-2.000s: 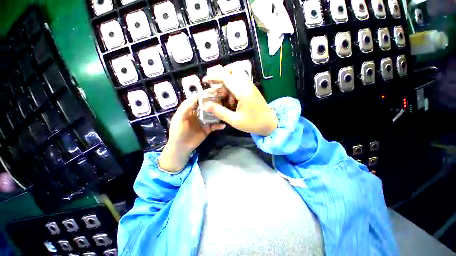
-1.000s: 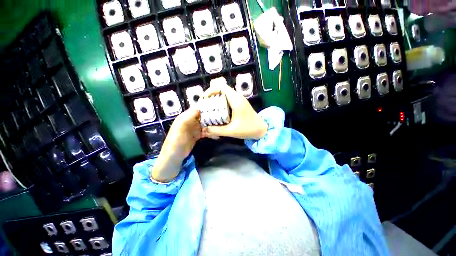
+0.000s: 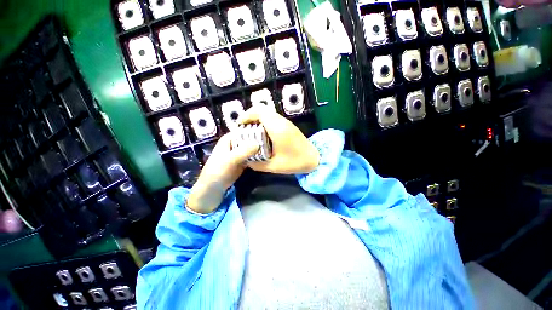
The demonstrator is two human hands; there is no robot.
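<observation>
A ribbed block of several silvery motor end covers [image 3: 252, 143] is held between my hands, close in front of my body. My left hand [image 3: 223, 165] grips it from the left and my right hand [image 3: 283, 144] from the right, with fingers wrapped over its far side. Just beyond my hands is a black blister tray [image 3: 232, 88] with white rounded-square parts in its pockets. The nearest left pockets hold no part. My hands and the block hide some near pockets.
A second blister tray [image 3: 394, 88] with rows of parts is at right. A white cloth [image 3: 327, 35] and thin rod [image 3: 315, 79] lie between the trays. An empty black tray [image 3: 66, 139] is at left, another with parts [image 3: 36, 275] lower left. A pale bottle [image 3: 516, 59] is at the right.
Two seconds ago the block was mostly hidden between my fingers; one second ago its ribbed side showed widely. Now it is turned and my left fingers cover its left part.
</observation>
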